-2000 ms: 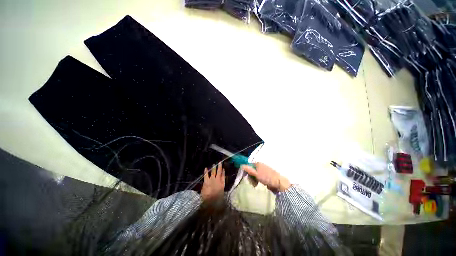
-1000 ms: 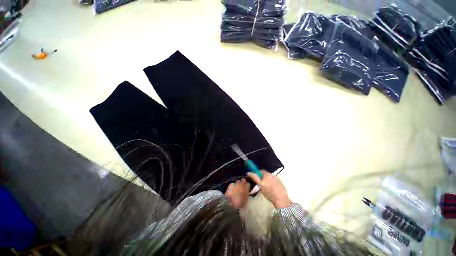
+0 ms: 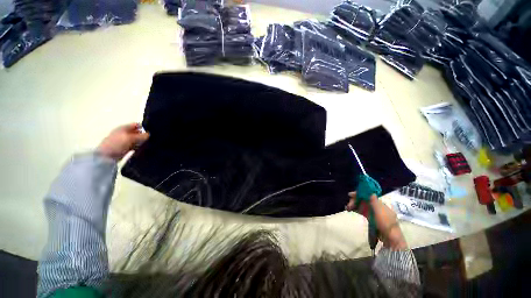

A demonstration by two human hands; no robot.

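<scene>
Black trousers lie spread across the cream table, one leg end pointing right and lying partly over the empty bags. My left hand pinches the trousers' left end at its edge. My right hand holds a teal air blow gun, its thin metal nozzle pointing up and left over the right-hand leg. Stray hairs cross the lower part of the cloth.
Bagged trousers and a tied bundle lie along the far side, with more stacks at right. Clear printed bags, a white plastic bag, a red-and-black checked item and red and yellow items are at right.
The trousers have been turned, with the leg ends now to the right. My left hand has moved far left to their other end; my right hand has moved right with the gun.
</scene>
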